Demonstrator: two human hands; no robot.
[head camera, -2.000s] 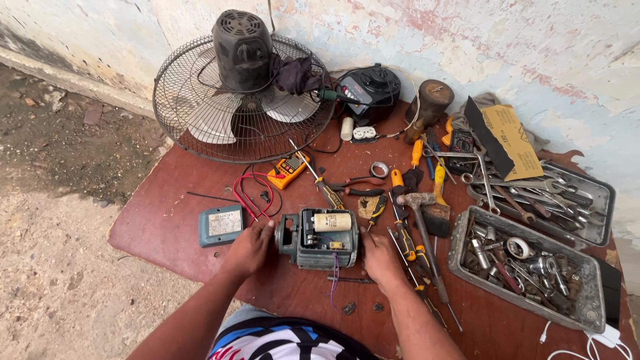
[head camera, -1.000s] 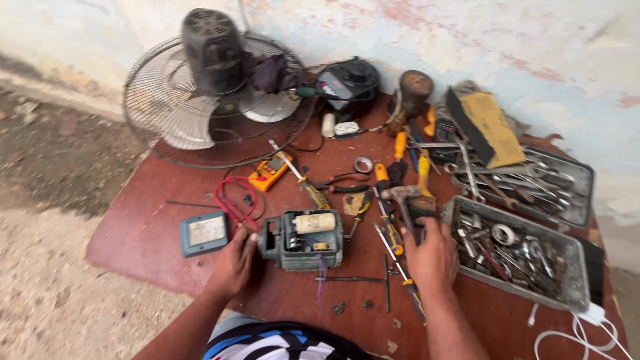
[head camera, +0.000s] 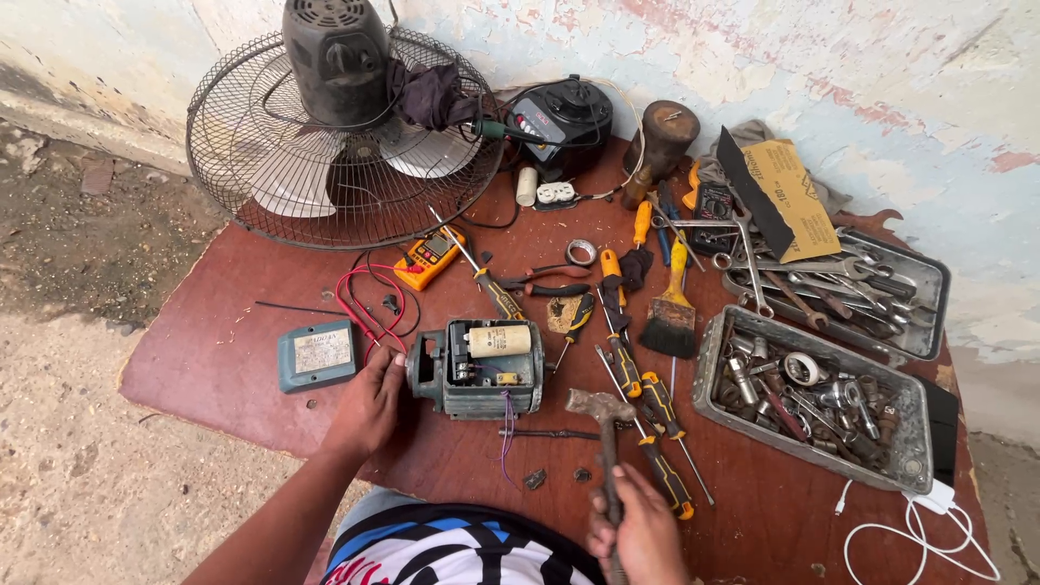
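Note:
An electric motor (head camera: 479, 370) with a dark green housing lies on the red-brown table, its terminal box uncovered. A cream capacitor (head camera: 499, 340) and purple wires (head camera: 508, 431) show on it. My left hand (head camera: 370, 406) is at the motor's left end, fingers together near its shaft end; whether they grip it is unclear. My right hand (head camera: 638, 528) is closed around the handle of a hammer (head camera: 600, 406), whose rusty head is to the right of the motor, over the table. Left of the motor lies a blue-grey cover (head camera: 317, 356) bearing a label.
Behind stand a fan (head camera: 345, 154) and a black appliance base (head camera: 561, 122). A yellow multimeter (head camera: 428, 258), pliers (head camera: 548, 280), screwdrivers (head camera: 666, 479) and a paintbrush (head camera: 671, 321) lie about. At right are a socket tray (head camera: 812, 443), a wrench tray (head camera: 934, 309) and a white cable (head camera: 918, 536).
My right hand has gone from the motor's right side to the hammer among the tools, and has brought the hammer towards me. My left hand stays at the motor's left end.

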